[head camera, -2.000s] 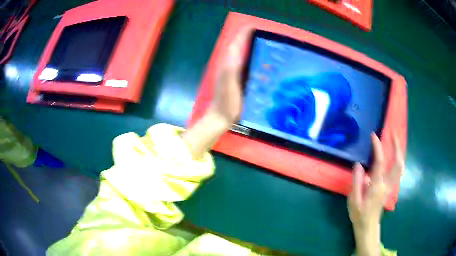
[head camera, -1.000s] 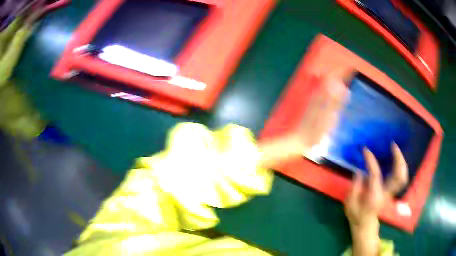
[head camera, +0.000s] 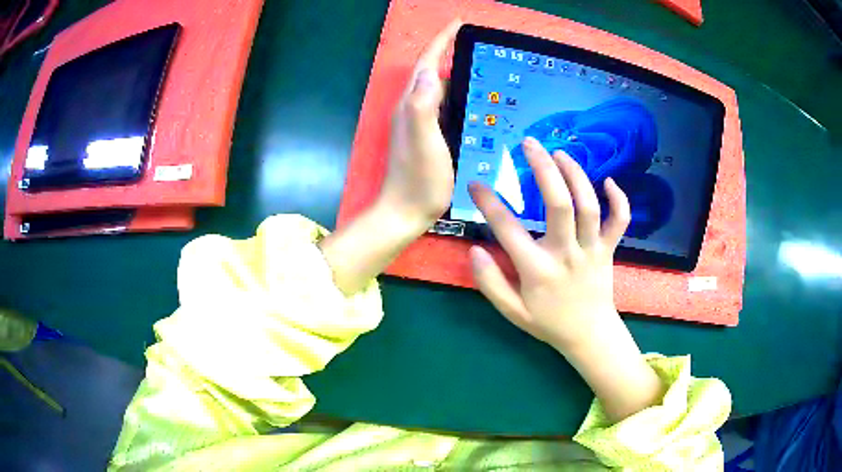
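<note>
A black-framed tablet (head camera: 665, 138) lies on a red foam tray (head camera: 526, 300), its screen lit with a blue swirl wallpaper and icons at the left. A small barcode label (head camera: 449, 228) is at its lower left corner. My left hand (head camera: 420, 152) is bare and lies flat along the tablet's left edge, fingers pointing up. My right hand (head camera: 563, 249) is over the lower left part of the screen with its fingers spread and the index fingertip at the glass; whether it touches cannot be told.
To the left, stacked red foam trays (head camera: 208, 101) bear a dark tablet (head camera: 97, 106), with another tablet edge showing below. A red tray corner (head camera: 685, 7) shows at the top right. All lies on a glossy dark green bench (head camera: 415, 369). Grey floor is at lower left.
My right hand has moved left from the tablet's right side to over its lower left screen. My left hand is still at the left edge. The view has shifted, and the picture is sharper.
</note>
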